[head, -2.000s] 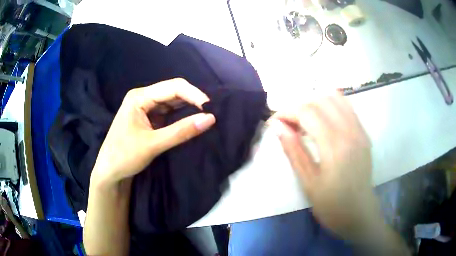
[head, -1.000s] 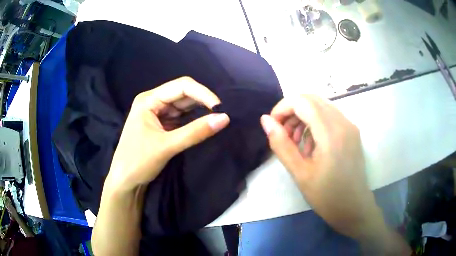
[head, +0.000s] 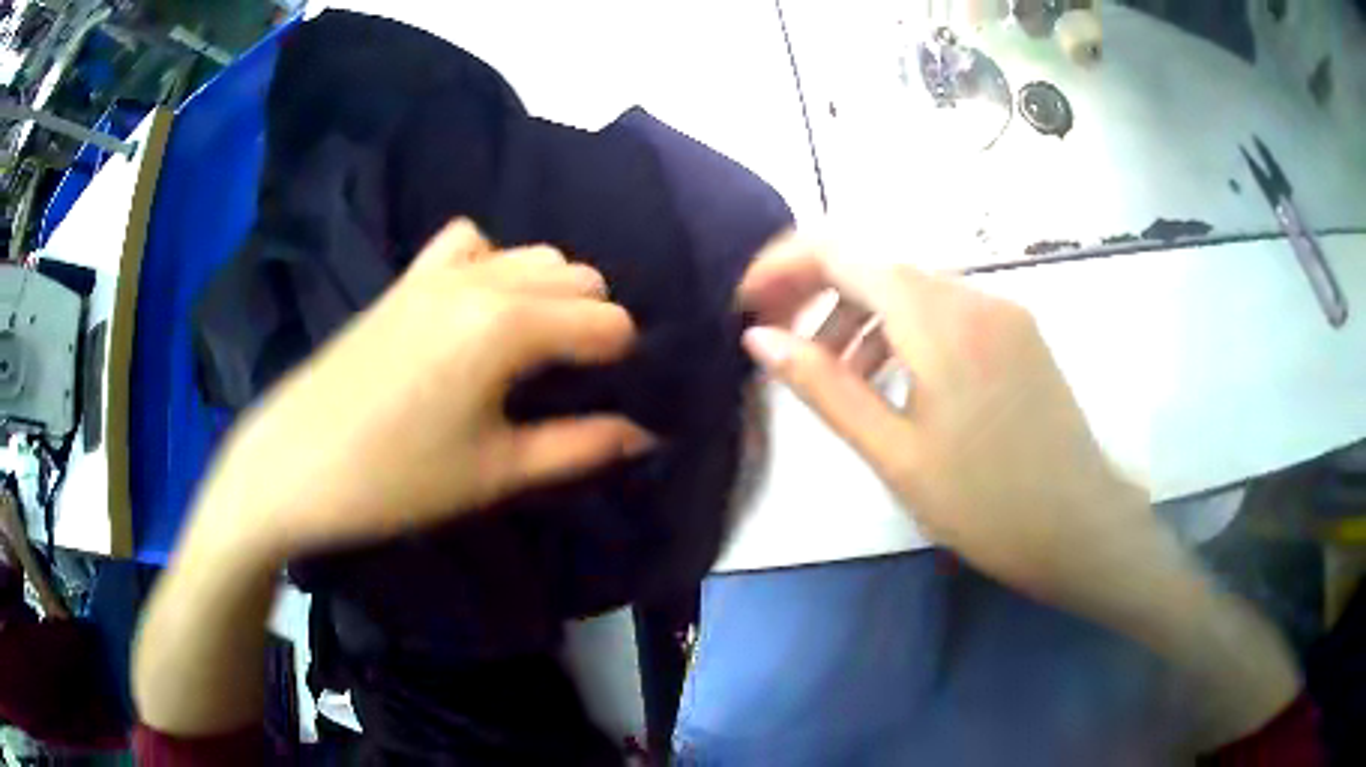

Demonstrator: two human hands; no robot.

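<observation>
A large dark garment piece (head: pixel 599 195) lies bunched over the left and middle of the white table and hangs over its front edge. My left hand (head: pixel 450 375) is over the cloth, slightly blurred, with thumb and fingers apart; whether it pinches any cloth cannot be told. My right hand (head: pixel 944 390) is at the right edge of the cloth, with the thumb and index fingertips close to a dark edge there. Contact between these fingertips and the cloth is unclear.
Thread snips (head: pixel 1296 232) lie on the table at the right. Shiny machine parts (head: pixel 959 83) and a round dark dial (head: pixel 1044 108) are at the top. Dark lint (head: pixel 1176 229) lies along the table groove. A blue surface (head: pixel 202 285) is at the left.
The cloth has shifted and bunched, and its lower part now hangs over the table edge. My left hand has turned and its thumb and fingers have spread. The view has shifted.
</observation>
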